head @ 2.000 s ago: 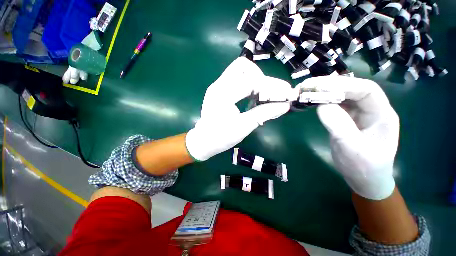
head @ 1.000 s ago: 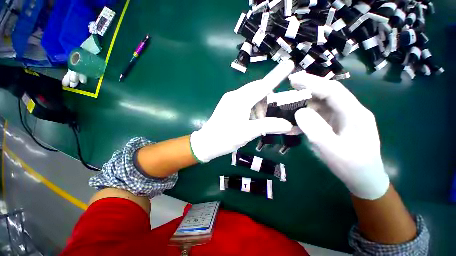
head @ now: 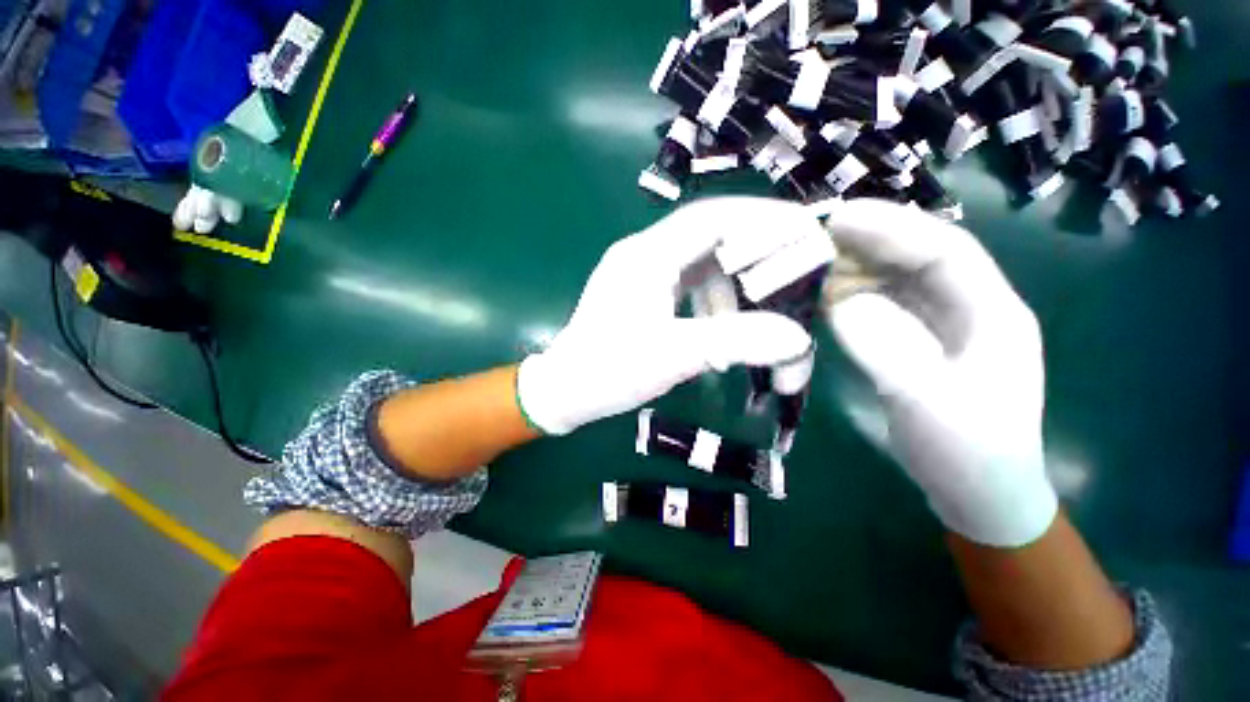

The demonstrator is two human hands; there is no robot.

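Two black wire harnesses [head: 784, 295] with white end connectors are held together between my hands, connectors up and black wires hanging down. My left hand [head: 658, 318], in a white glove, grips them between thumb and fingers. My right hand [head: 953, 364], also gloved, is at their right side with its fingertips at the connector end; whether it grips them is partly hidden by the fingers. Two more harnesses lie close to my body, an upper one [head: 733, 455] and a lower one [head: 710, 510], each with a white middle band.
A large loose pile of harnesses [head: 877, 103] lies beyond my hands. At left are a purple-and-dark pen [head: 372, 156], a green tape roll [head: 244, 167], white lumps [head: 206, 210], blue bins [head: 185, 82] and a black corded device [head: 137, 281]. A badge [head: 539, 603] hangs at my front.
The held harnesses went from connector edges facing me, through a tilt, to wires hanging down with connectors side by side. My right hand has shifted left. The two lying harnesses have not moved.
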